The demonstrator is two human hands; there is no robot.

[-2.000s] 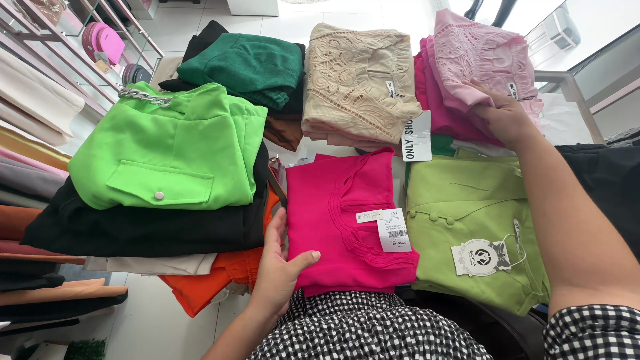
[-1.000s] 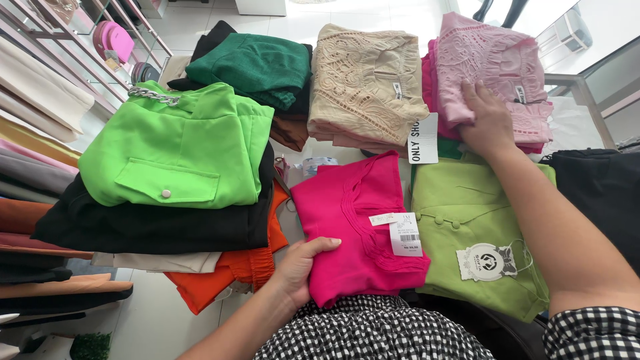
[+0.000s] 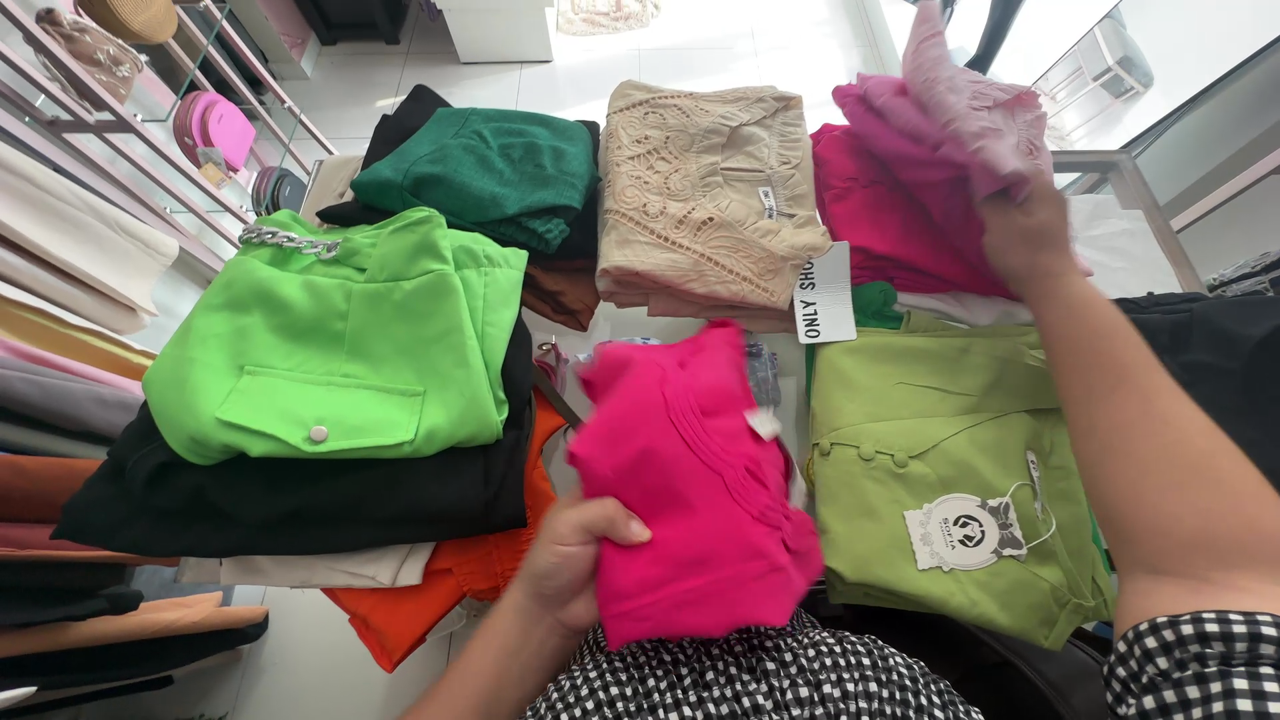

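Observation:
My left hand [image 3: 580, 555] grips the lower left edge of a folded hot pink top [image 3: 690, 480], thumb on its front; the top is slightly blurred, and a white tag shows at its right. At the upper right my right hand [image 3: 1030, 230] is closed on a pale pink eyelet garment [image 3: 980, 120], lifting part of it above a stack of magenta clothes [image 3: 870, 200]. A beige embroidered blouse [image 3: 700, 190] tops the stack to the left of that one. Below my right forearm lies an olive green buttoned garment [image 3: 940, 400] with a hang tag [image 3: 965, 532].
On the left, a bright green garment with a chain [image 3: 340, 340] lies on black clothes [image 3: 300, 500], an orange garment [image 3: 500, 560] beneath. Dark green clothing [image 3: 480, 170] is behind. Clothes hang at the far left beside a rack [image 3: 110, 125]. Black clothing [image 3: 1210, 370] lies at the right.
My right hand went from resting flat on the pale pink garment to grasping and raising it, exposing the magenta clothes. My left hand has lifted and shifted the hot pink top, whose tag has swung around.

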